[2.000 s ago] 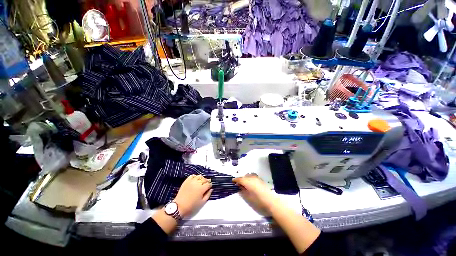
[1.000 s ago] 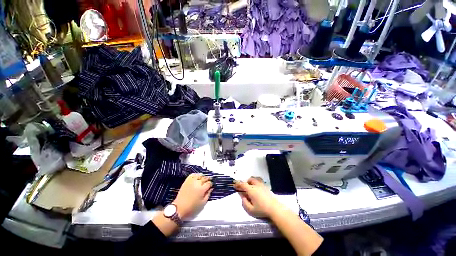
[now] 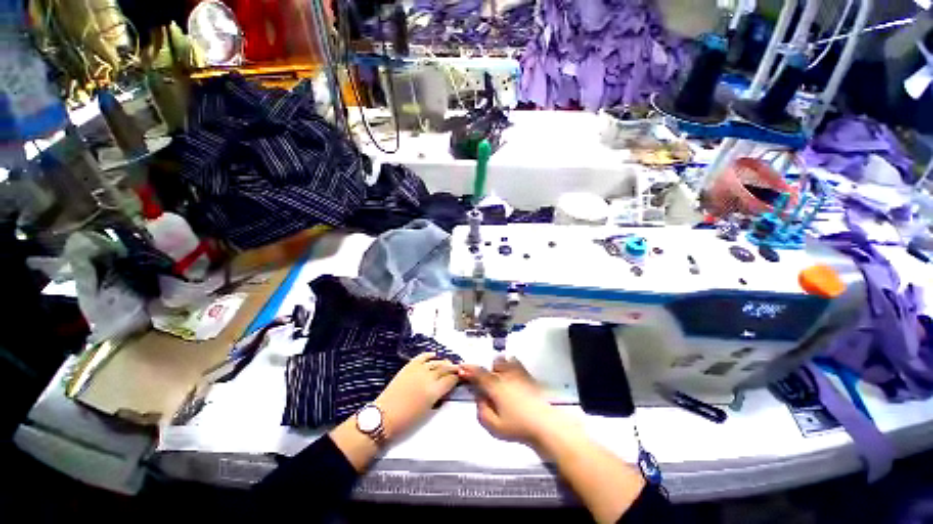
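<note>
A dark piece of fabric with thin white stripes (image 3: 343,381) lies on the white table left of the needle area (image 3: 498,333) of the sewing machine (image 3: 583,278). My left hand (image 3: 417,387), with a watch on the wrist, holds the right end of the striped fabric. My right hand (image 3: 508,399) touches the fabric's edge beside my left fingertips, just in front of the needle area, with its forefinger extended. Its exact grip is hard to tell. Plain black fabric (image 3: 343,312) lies behind the striped part.
A smartphone (image 3: 601,370) and a black pen-like stick (image 3: 699,406) lie right of my hands. Grey fabric (image 3: 404,261) lies behind left. Brown cardboard (image 3: 143,374) is at left. A green-handled tool (image 3: 481,169) stands at the machine's left end. A striped heap (image 3: 266,169) is behind.
The view has shifted, so the machine appears further right. My hands have come together at the fabric's right end, and the striped stretch between them is no longer spread out.
</note>
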